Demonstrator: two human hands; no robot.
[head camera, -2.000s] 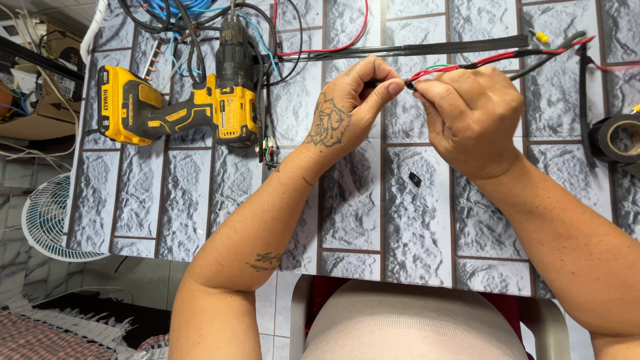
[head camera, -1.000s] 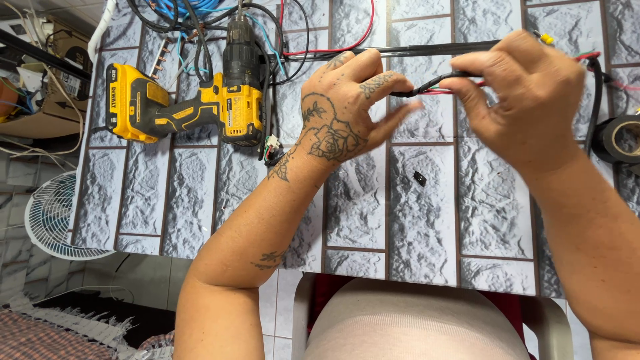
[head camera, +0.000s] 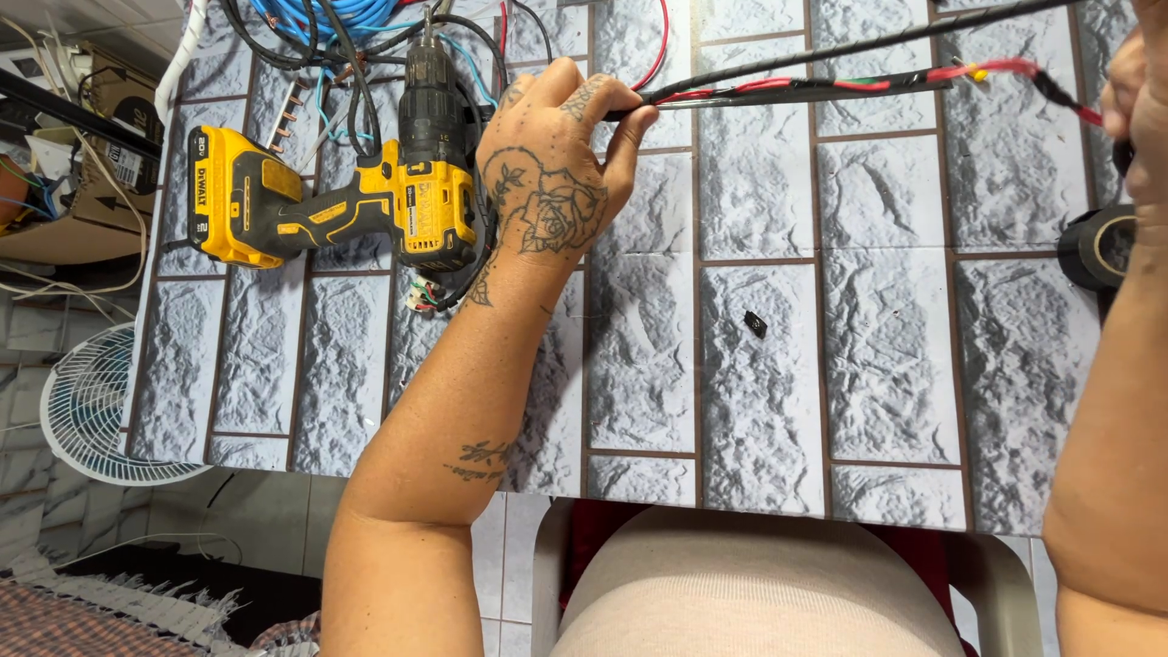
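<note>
My left hand (head camera: 570, 155) pinches a bundle of black and red wires (head camera: 776, 87) between thumb and forefinger at the table's top middle. From there the bundle runs right, with red and green wire showing between black wraps and a yellow piece (head camera: 978, 73) near its right part. A black cable (head camera: 849, 47) stretches above it toward the upper right corner. My right hand (head camera: 1127, 119) is at the right edge, partly cut off, by the red wire's end; its grip is not clear. A roll of black tape (head camera: 1100, 246) lies just below it.
A yellow and black DeWalt cordless drill (head camera: 338, 201) lies left of my left hand. Blue cable (head camera: 328, 27) is coiled behind it. A small connector with wires (head camera: 422, 294) sits below the drill, a small black piece (head camera: 755, 324) mid-table. A white fan (head camera: 100, 401) stands beyond the left edge.
My right hand has moved right, away from my left hand, to the view's edge. The black cable now stretches between the left hand's fingers and the upper right.
</note>
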